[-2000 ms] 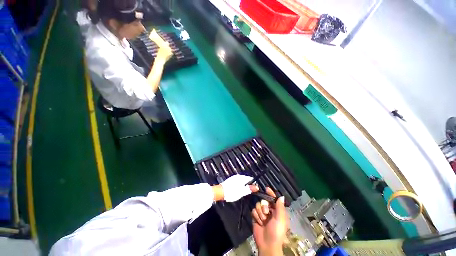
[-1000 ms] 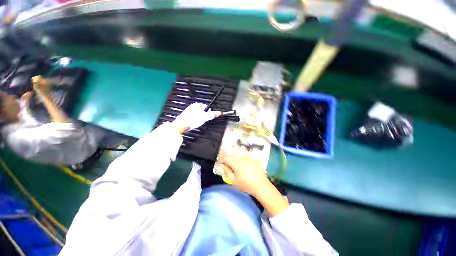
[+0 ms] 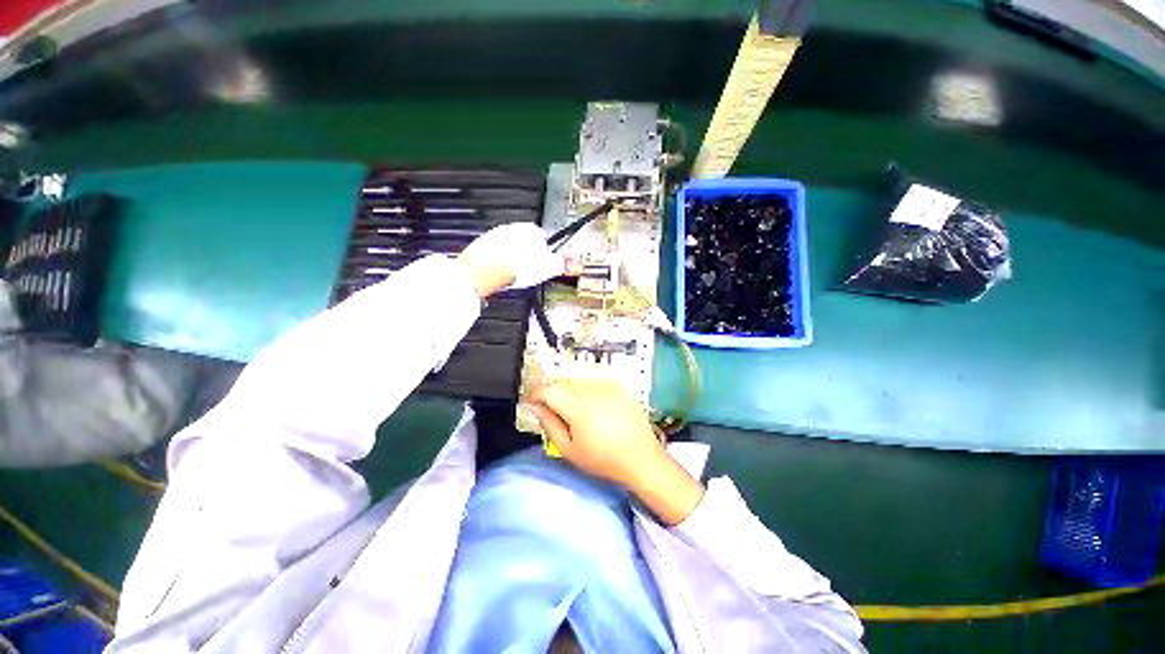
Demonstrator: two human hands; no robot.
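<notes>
The silver-beige assembly fixture (image 3: 624, 141) stands on the bench in front of me. My left hand (image 3: 517, 256), in a white glove, is at the fixture's left side and holds a slender black unit (image 3: 581, 225) that slants up to the right, its far end at the fixture's upper block. Another black rod (image 3: 546, 319) points down from the same hand. My right hand (image 3: 590, 425), bare, rests on the fixture's near end with its fingers curled; whether it grips anything there is hidden. The black slotted tray (image 3: 492, 364) with rows of units lies left of the fixture.
A blue bin (image 3: 807, 262) of small black parts stands right of the fixture, with a clear bag of black pieces (image 3: 939, 249) beyond it. A yellowish post (image 3: 747, 102) rises behind. A thin hose (image 3: 694, 377) loops beside the fixture. Another worker's sleeve (image 3: 83, 396) and a dark tray (image 3: 64, 262) are at left.
My left hand has moved from over the tray to the fixture, bringing the black unit to its upper block. My right hand moved to the fixture's near end and stays there. The view has turned downward.
</notes>
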